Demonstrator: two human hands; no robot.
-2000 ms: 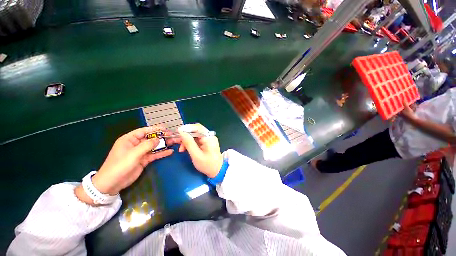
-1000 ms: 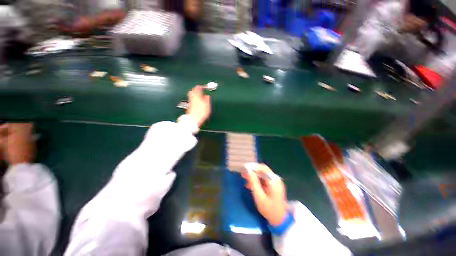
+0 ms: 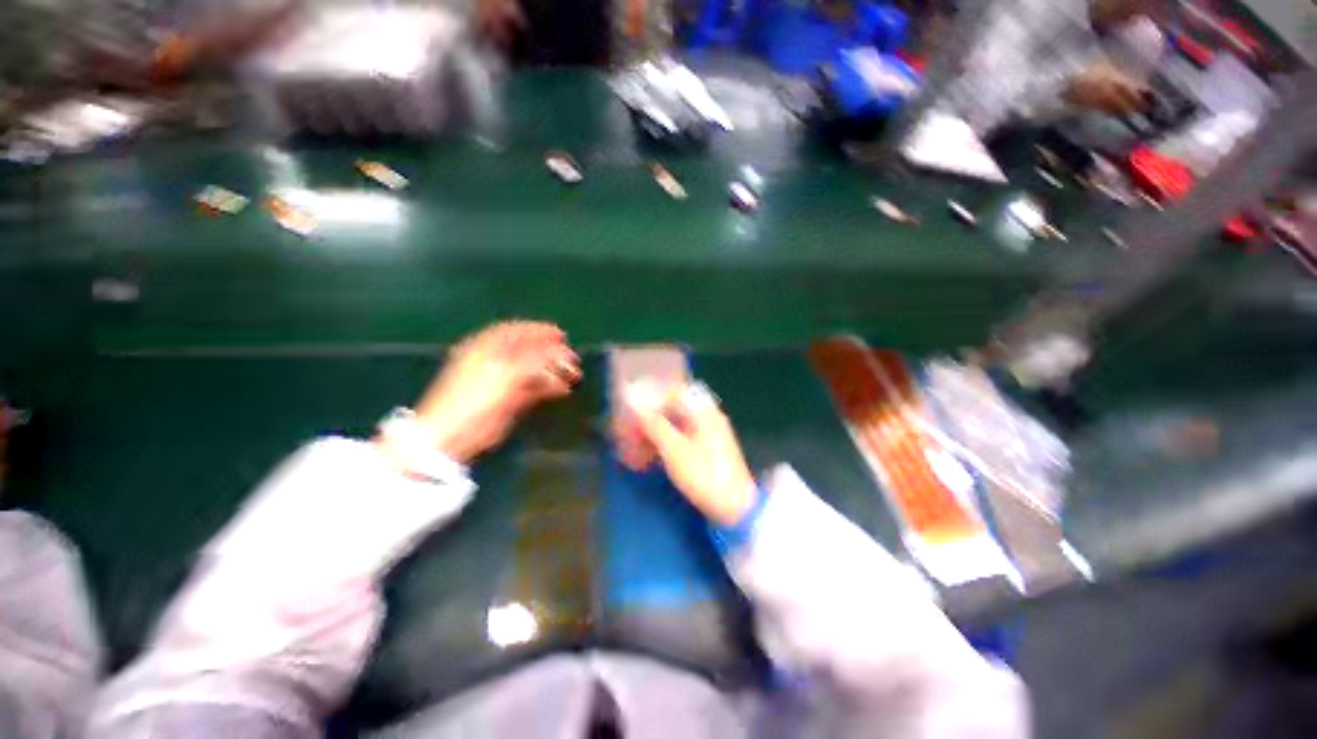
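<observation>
The picture is blurred. My left hand [image 3: 503,378] is above the green surface near the belt's edge, fingers curled together; a small dark spot shows at the fingertips, but I cannot tell if it is a device module. My right hand [image 3: 705,459] is over the lower part of the grey-beige strip sheet [image 3: 649,367], with a whitish bit of the tweezers [image 3: 699,393] showing at the fingers; the tip is not distinct. The blue liner [image 3: 650,556] extends below the strips. The amber sticker sheet [image 3: 555,527] lies left of it.
Orange stickers [image 3: 910,462] and a crumpled clear bag [image 3: 1000,433] lie to the right. Several modules, one here [image 3: 562,168], lie on the green belt beyond. A metal post [image 3: 1155,246] stands at right. Another person's sleeve [image 3: 44,606] is at far left.
My left hand first reached out to the modules on the belt, and is now drawn back with fingers curled. My right hand stays by the strips. The view has swung left.
</observation>
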